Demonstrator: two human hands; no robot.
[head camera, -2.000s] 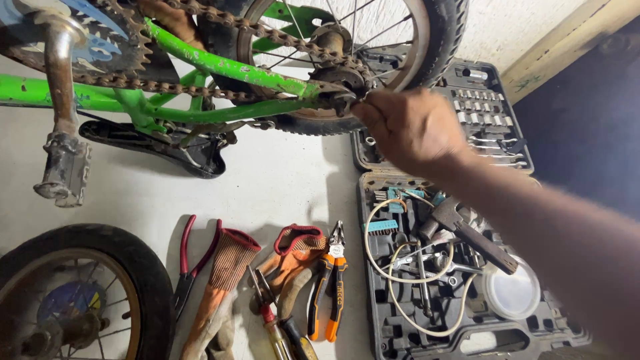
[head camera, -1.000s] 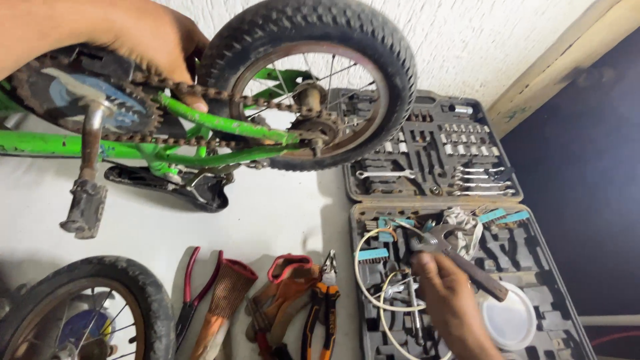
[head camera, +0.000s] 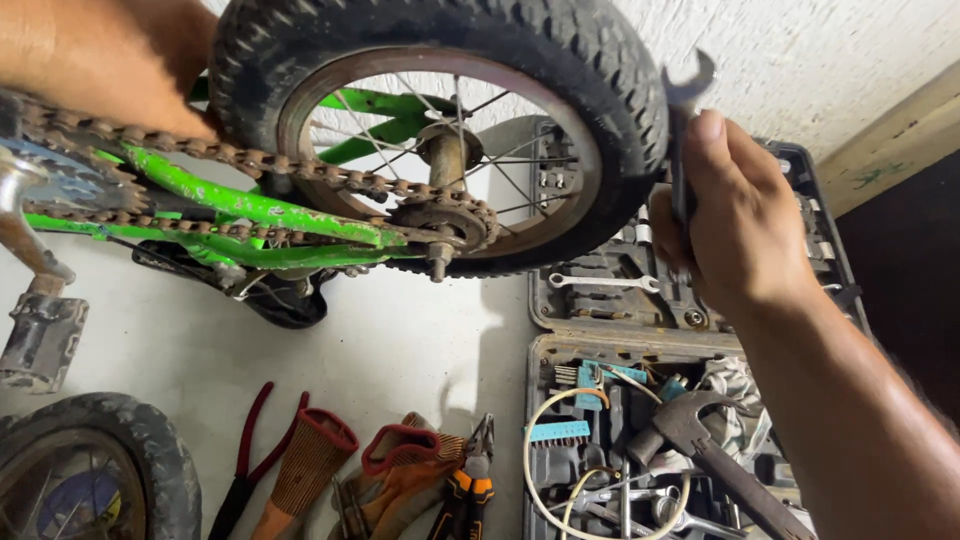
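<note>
My right hand (head camera: 739, 202) is closed around a combination wrench (head camera: 682, 142), its open-ended jaw pointing up just right of the rear tire (head camera: 607, 97). At the upper left my left hand (head camera: 176, 112) is at the bicycle behind the rusty chain (head camera: 277, 163); its fingers are hidden, so its hold is unclear. The green bicycle frame (head camera: 255, 210) reaches to the rear axle nut (head camera: 439, 255), beside the rusty rear sprocket (head camera: 450, 217). A crank and pedal (head camera: 41, 341) stand at the left. The saddle (head camera: 289, 304) lies below the frame.
An open tool case (head camera: 540, 352) holds a claw hammer (head camera: 694, 435), a cable (head camera: 531, 457) and wrenches (head camera: 604, 281). Work gloves (head camera: 311, 457), red-handled pliers (head camera: 255, 450) and orange-black pliers (head camera: 472, 480) lie in front. Another wheel (head camera: 150, 442) sits at the lower left.
My right hand has gone from the rear axle to the hammer in the case, then up beside the tire, now with a wrench. The rear wheel looks larger as the view has shifted.
</note>
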